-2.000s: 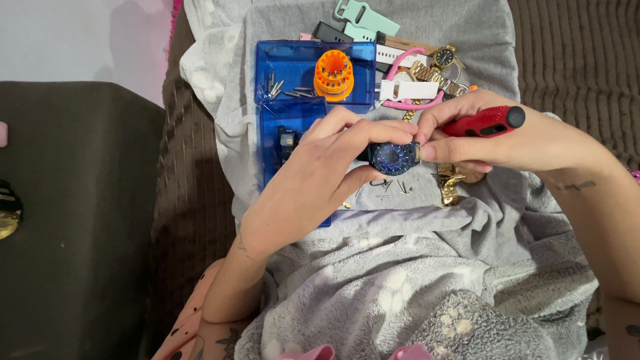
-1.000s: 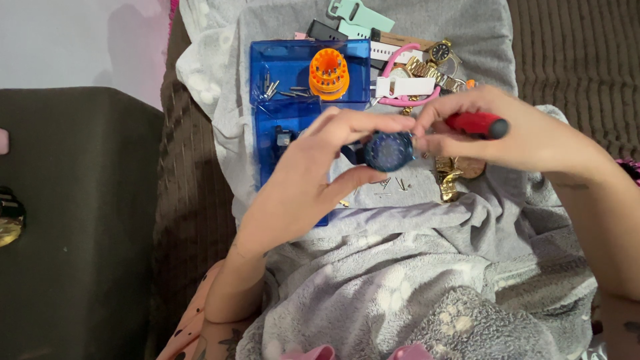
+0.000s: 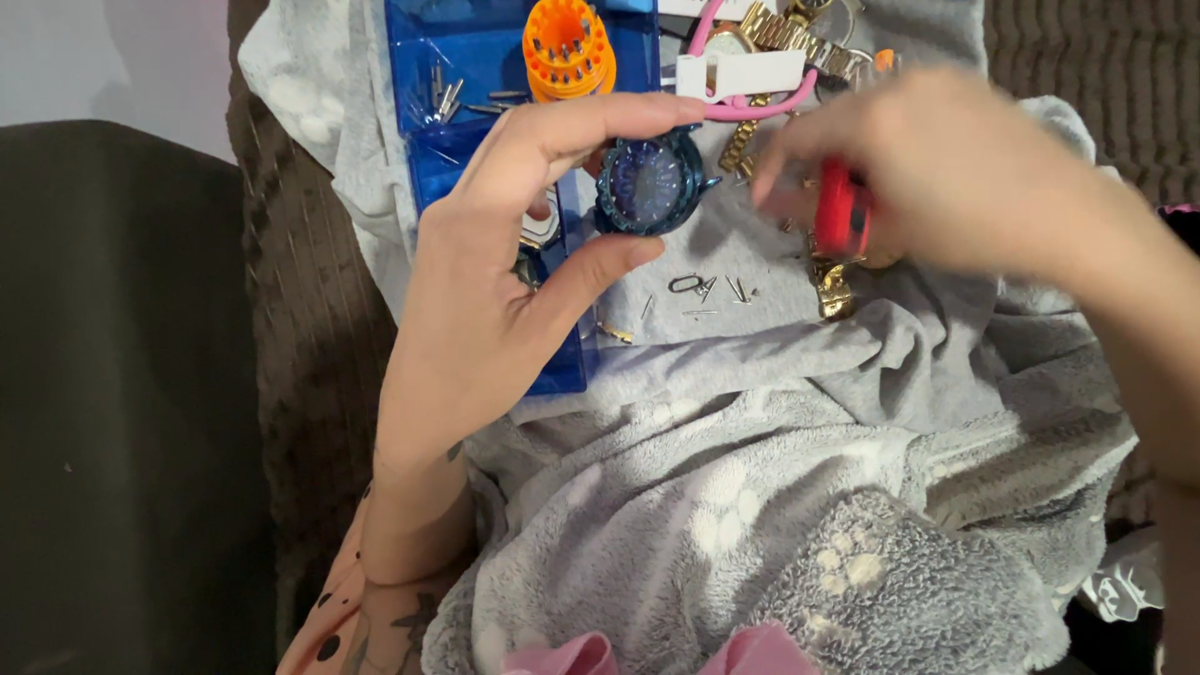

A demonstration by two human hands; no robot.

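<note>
Between the thumb and fingers of my left hand [image 3: 506,244] is a dark blue wristwatch [image 3: 647,183], its dial facing up and a crown or small part jutting from its right side. My right hand [image 3: 928,169], blurred, is to the right of the watch and apart from it. A red-handled tool [image 3: 842,208], probably a screwdriver, lies in its grip; the tool's tip cannot be made out. Below the watch, several small metal pins [image 3: 739,290] and a small dark oval ring [image 3: 685,282] lie on the grey cloth [image 3: 750,333].
A blue plastic tray [image 3: 562,375], partly behind my left hand, holds an orange bit holder [image 3: 567,56] and loose metal bits [image 3: 448,100]. Gold watches [image 3: 797,37], a pink strap [image 3: 764,111] and a white tag [image 3: 741,75] lie beyond. A fleece blanket [image 3: 656,506] is bunched in front.
My right hand has moved away from the watch to the right with the red tool. The watch remains in my left hand. The view has shifted closer and lower.
</note>
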